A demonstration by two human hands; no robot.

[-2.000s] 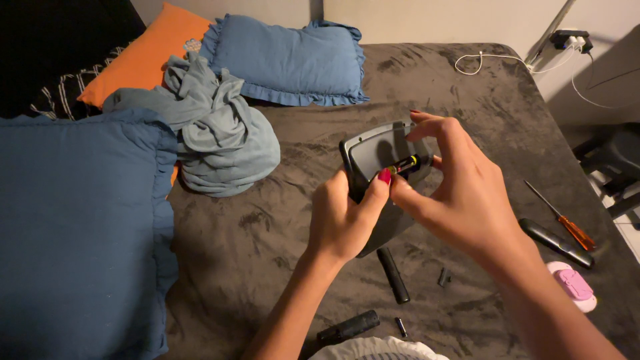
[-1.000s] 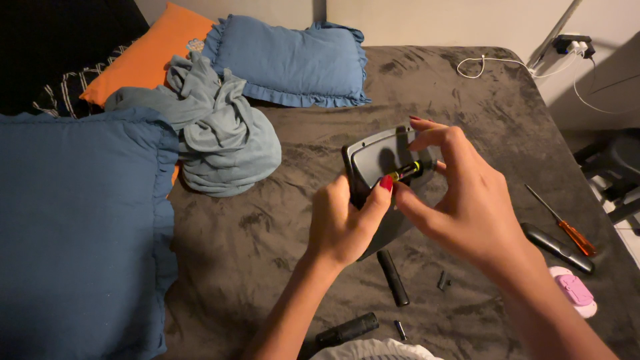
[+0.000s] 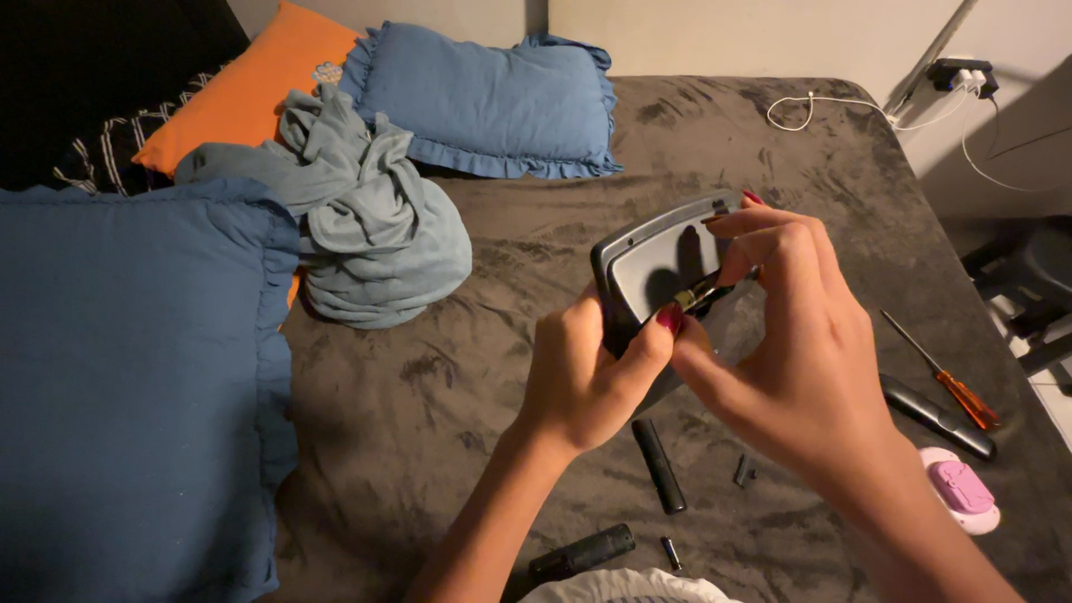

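Note:
My left hand [image 3: 586, 377] grips the near left edge of a dark plastic device [image 3: 670, 251] with a pale grey recessed face, its red-nailed thumb against a small cylindrical battery [image 3: 688, 297]. My right hand [image 3: 779, 318] is curled over the device's right side, fingers at the battery's far end and thumb close to my left thumb. Part of the battery and the device's right side are hidden by my fingers. Below lie a black cylindrical piece [image 3: 659, 466], a small dark part [image 3: 744, 471], another small battery [image 3: 671, 554] and a dark tube [image 3: 583, 554].
A dark plush cover lies over the bed [image 3: 419, 402]. On its right are an orange-handled screwdriver [image 3: 965, 399], a black elongated object [image 3: 938, 416] and a pink-and-white item [image 3: 961, 492]. Blue pillows [image 3: 494, 100], a grey-blue cloth [image 3: 377, 218] and a white cable [image 3: 791, 113] lie farther off.
The fingers of my right hand have shifted over the battery, covering more of it than before. My left hand keeps its hold on the device.

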